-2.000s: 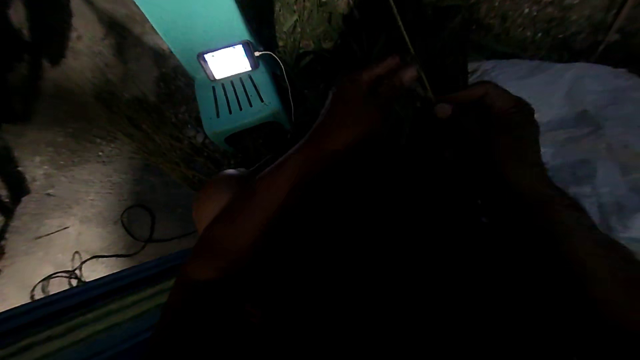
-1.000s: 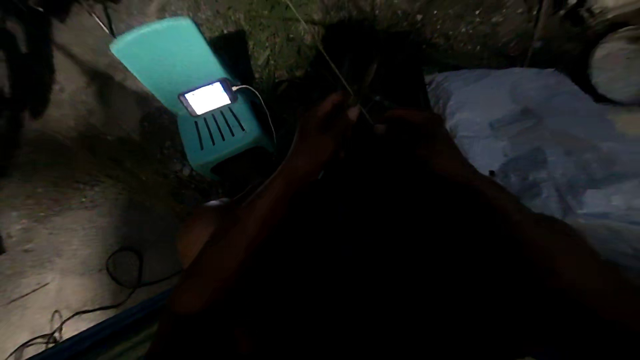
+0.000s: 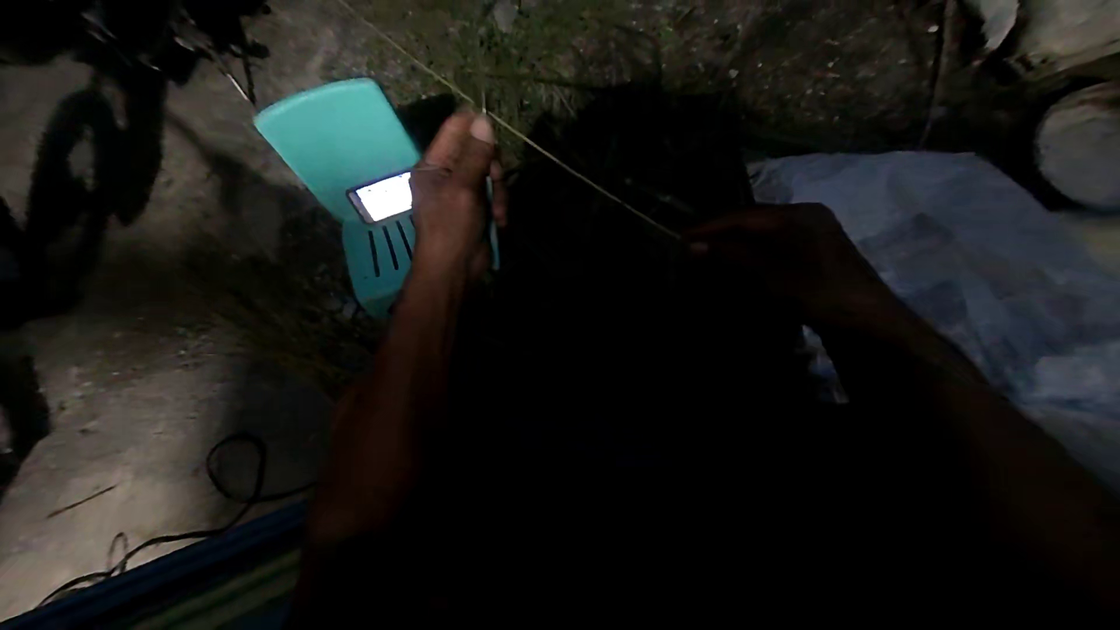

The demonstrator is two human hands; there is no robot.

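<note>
A thin, pale line, cord or stalk (image 3: 577, 174), runs from the top left down to the fingers of my right hand (image 3: 770, 245), which pinch its lower end. My left hand (image 3: 455, 179) is raised, its thumb and fingertips at the same line farther up; whether they grip it is hard to tell. Behind that hand a lit smartphone (image 3: 383, 199) lies on a small turquoise plastic chair (image 3: 337, 131), partly covered by the hand. Deep shadow hides what is below and between my hands.
A pale plastic sheet or sack (image 3: 910, 210) is spread at the right, near a round pale object (image 3: 1085, 147). A black cable (image 3: 236, 516) loops over the ground at lower left, beside striped fabric (image 3: 219, 586). A dark wheel (image 3: 83, 175) stands at upper left.
My hands were close together one second ago and are now apart, the left one farther left, in front of the phone and chair. More of the line shows between them.
</note>
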